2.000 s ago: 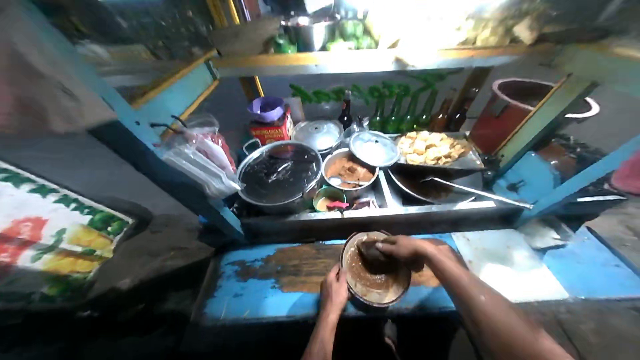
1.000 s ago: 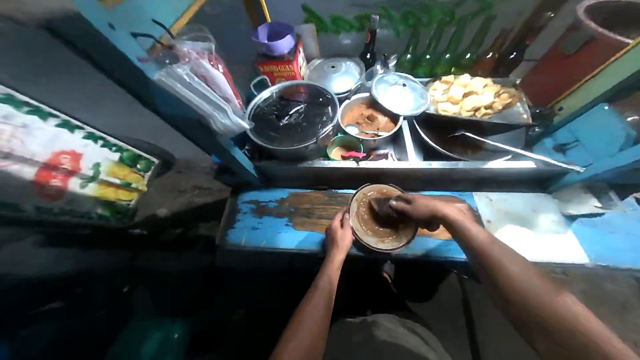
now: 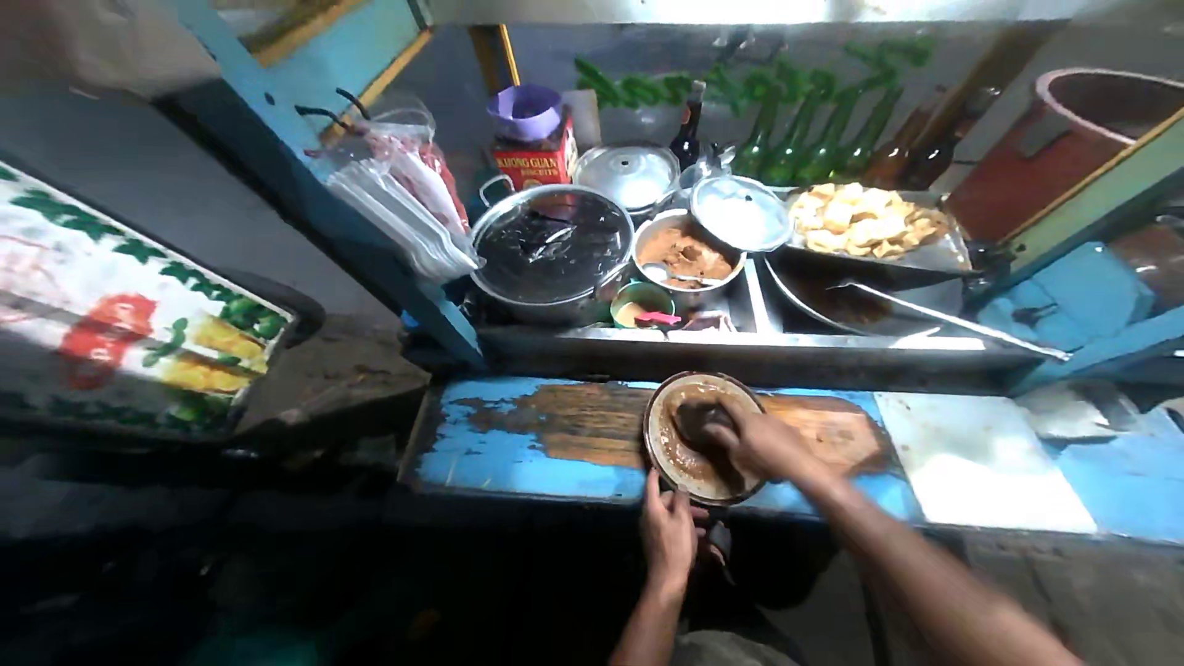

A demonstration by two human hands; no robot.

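Observation:
A round bowl [image 3: 696, 439] with a dark rim holds brown sauce or paste and stands on a blue wooden ledge [image 3: 499, 462] with worn paint. My right hand [image 3: 754, 439] is closed around a dark pestle-like tool [image 3: 696, 421], whose lower end is in the bowl. My left hand [image 3: 672, 527] grips the near rim of the bowl. Behind the ledge are a large lidded pot [image 3: 552, 245], a pot of orange-brown paste [image 3: 686, 254] with a spoon in it, and a small green cup [image 3: 642, 303].
A wok [image 3: 832, 301] with a long-handled ladle [image 3: 962, 322] stands back right, below a tray of fried crackers [image 3: 865, 222]. Green bottles [image 3: 800, 139] line the back. Plastic bags [image 3: 402, 199] hang from the left post. A white board [image 3: 980, 462] lies right of the bowl.
The view has shifted. My left hand has moved from the bowl's left side to its near edge. The right hand still holds the dark tool in the bowl.

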